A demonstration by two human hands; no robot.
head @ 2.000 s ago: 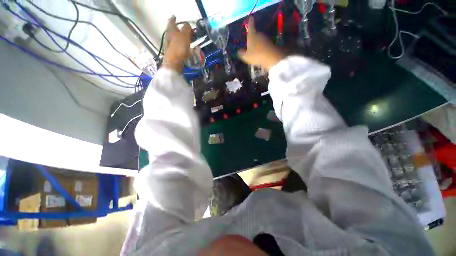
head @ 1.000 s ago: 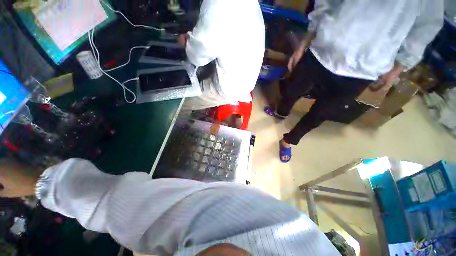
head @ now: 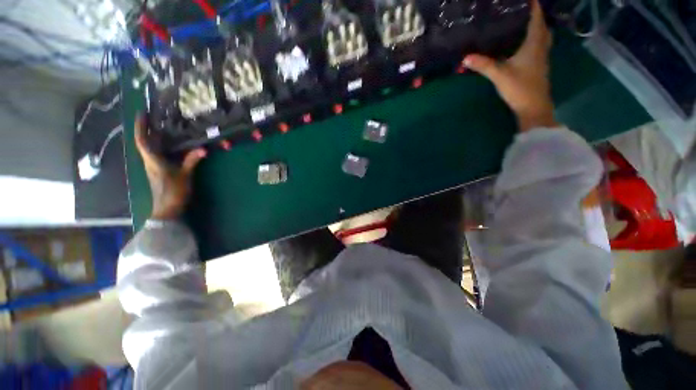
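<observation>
The long black test fixture (head: 305, 103) lies across the green mat, its front edge towards me. My left hand (head: 164, 171) grips its left end, with the thumb at the front edge. My right hand (head: 523, 76) grips its right end, fingers spread over the end and thumb at the front. Clear press plates with pale pins (head: 347, 39) stand over several stations. A silvery module (head: 291, 64) sits at a middle station. Three modules lie on the mat in front: one at left (head: 272, 173), one in the middle (head: 355, 164), one nearer the fixture (head: 375, 131).
The green mat (head: 427, 152) ends at a front edge near my lap. Blue and red cables (head: 172, 34) run behind the fixture. A white cable with a plug (head: 89, 166) lies at left. A dark-screened device (head: 656, 57) is at right, with a red stool (head: 641, 209) below it.
The view has swung back from the right side to the fixture. My hands, earlier reaching among the clamps at the back, are now at the fixture's two ends.
</observation>
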